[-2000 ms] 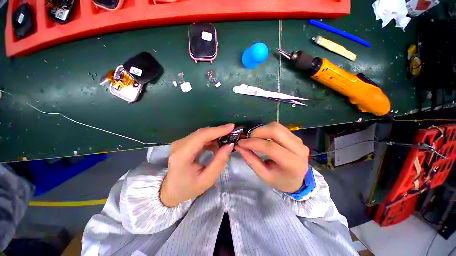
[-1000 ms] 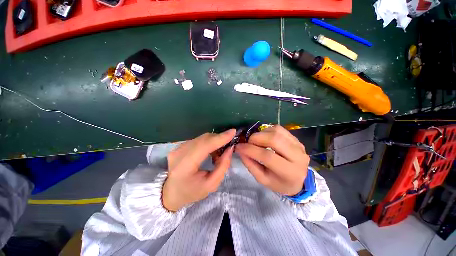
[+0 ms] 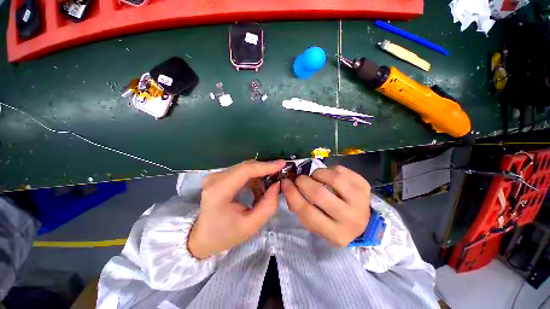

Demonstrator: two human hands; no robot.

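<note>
A small dark opened smartwatch (image 3: 282, 175) is held between my two hands just off the bench's near edge. My left hand (image 3: 236, 205) grips its left side between thumb and fingers. My right hand (image 3: 328, 202) pinches at its right side, fingers bent, with a blue wrist strap below. My fingertips cover much of the watch, so its inner parts and what the right fingertips touch are hard to tell. A small yellow-gold piece (image 3: 320, 152) shows at the bench edge above my right hand.
On the green bench (image 3: 211, 136) lie white-handled tweezers (image 3: 325, 110), an orange electric screwdriver (image 3: 422, 102), a blue rounded tool (image 3: 309, 62), a pink-framed watch (image 3: 246, 47), a second opened watch (image 3: 154, 105), small loose parts (image 3: 224, 99) and a pale-handled tool (image 3: 405, 56). A red tray (image 3: 211, 13) spans the back.
Both hands stay around the watch. My right hand and wrist have shifted slightly down, and the watch is tilted differently. The yellow-gold piece at the edge shows more clearly.
</note>
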